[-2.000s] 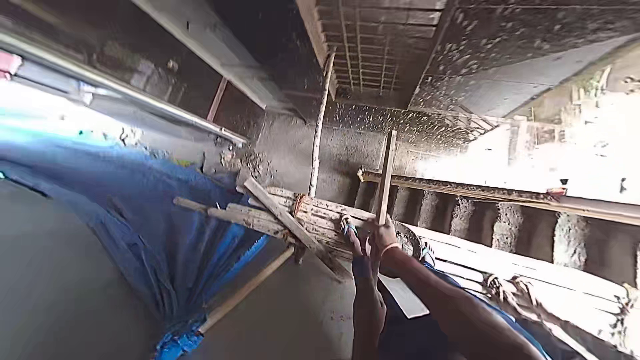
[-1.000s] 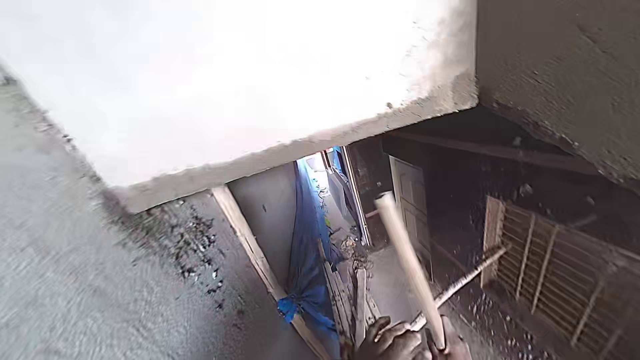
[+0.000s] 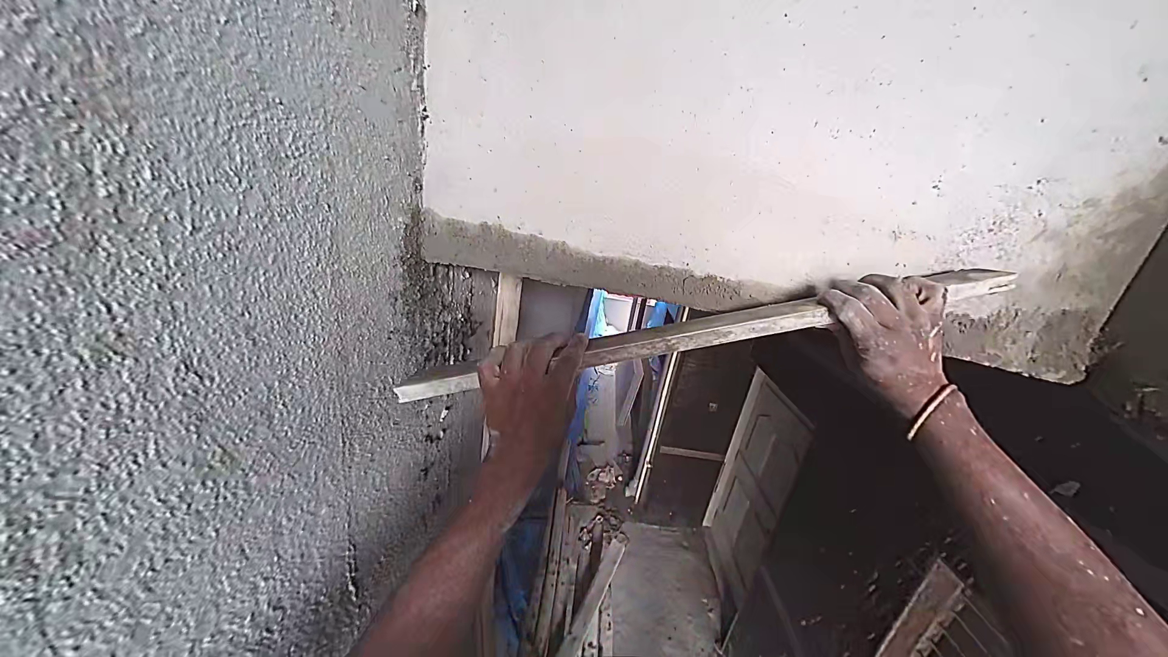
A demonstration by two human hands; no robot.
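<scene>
A long wooden straightedge (image 3: 707, 330) lies across the middle of the view, its right end higher than its left. My left hand (image 3: 532, 388) grips it near the left end, next to the rough plastered wall (image 3: 228, 319). Toward the other end, my right hand (image 3: 890, 338), spotted with mortar and with a bangle at the wrist, is closed around it. Just above runs the lower edge of a pale plastered surface (image 3: 776, 137), bordered by a darker mortar band (image 3: 584, 265). The right part of the wood is against or very near this band.
Far below are wooden poles (image 3: 552, 575), blue sheeting (image 3: 516, 566), a pale floor strip (image 3: 662, 584) and a panelled door (image 3: 757, 456). A wooden post (image 3: 506, 310) stands by the left wall. A wood-framed grille (image 3: 940, 611) is at the lower right.
The view has swung up from the poles and floor to the plastered surface. The wood, steeply tilted one second ago, now lies nearly level below that surface, with my hands spread apart on it.
</scene>
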